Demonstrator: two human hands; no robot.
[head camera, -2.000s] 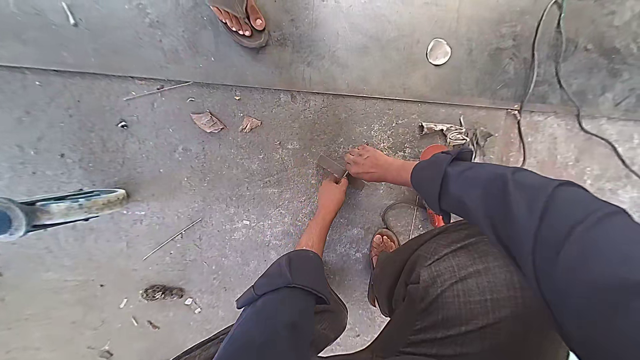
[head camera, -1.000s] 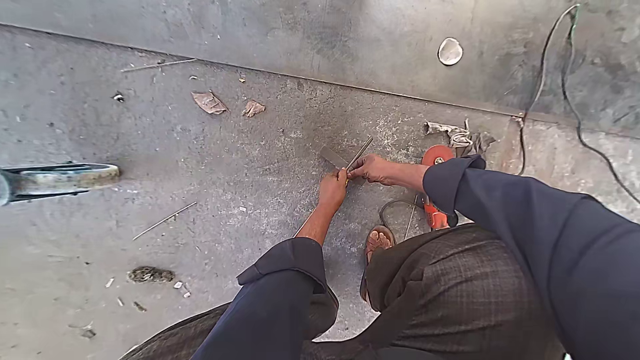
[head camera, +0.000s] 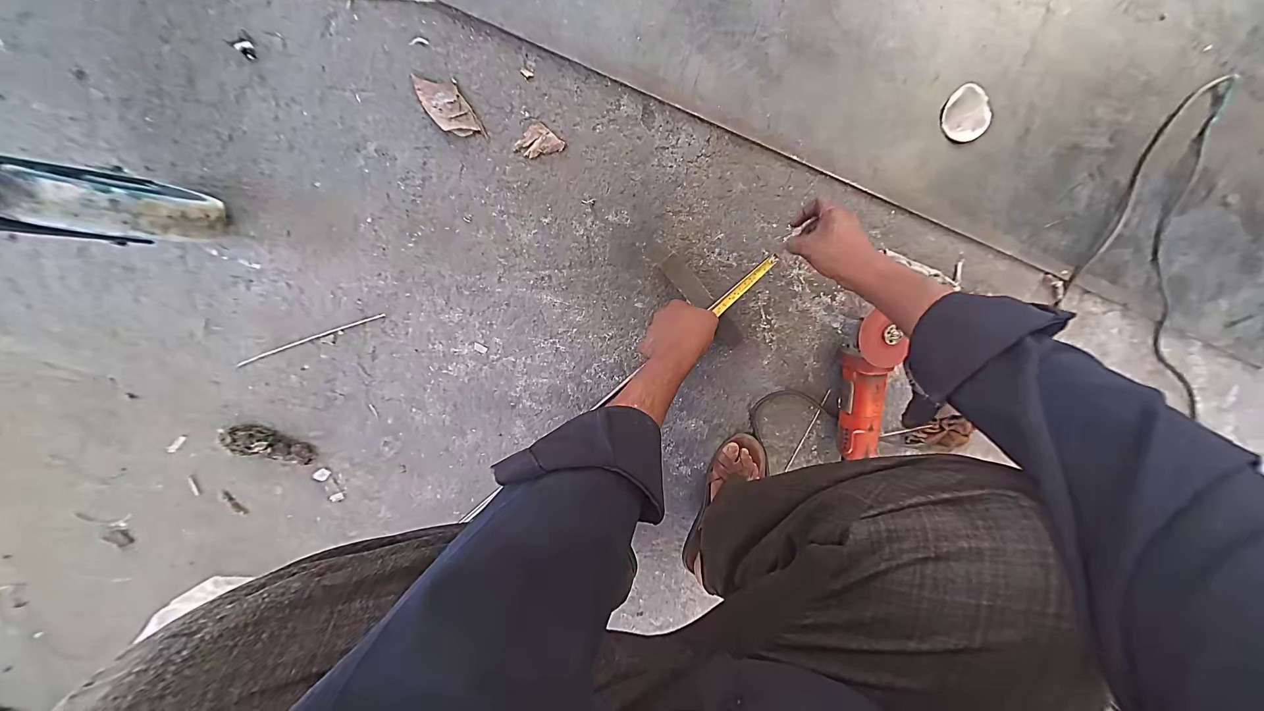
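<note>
My left hand (head camera: 679, 332) is closed around the near part of a yellow measuring tape (head camera: 743, 286), whose blade points up and right. Under and beyond that hand lies a flat grey metal strip (head camera: 685, 278). A thin rod (head camera: 482, 506) shows beside my left sleeve. My right hand (head camera: 828, 237) is raised just past the tape's tip, its fingertips pinched together around something small and pale that I cannot identify. Below it, an orange angle grinder (head camera: 861, 403) with a red disc (head camera: 882, 340) rests on the floor near my sandalled foot (head camera: 736, 464).
A large metal sheet (head camera: 790, 89) covers the upper right floor, bearing a white round object (head camera: 966, 113) and a dark cable (head camera: 1157, 247). Dry leaves (head camera: 447, 106), a thin metal rod (head camera: 311, 341) and a dark clump (head camera: 267, 443) lie to the left. A blurred wheel-like object (head camera: 109, 202) stands far left.
The yellow tape now shows between my hands. My right hand has moved away from my left, up and right; earlier they were close together at a thin rod. The view has turned and shifted.
</note>
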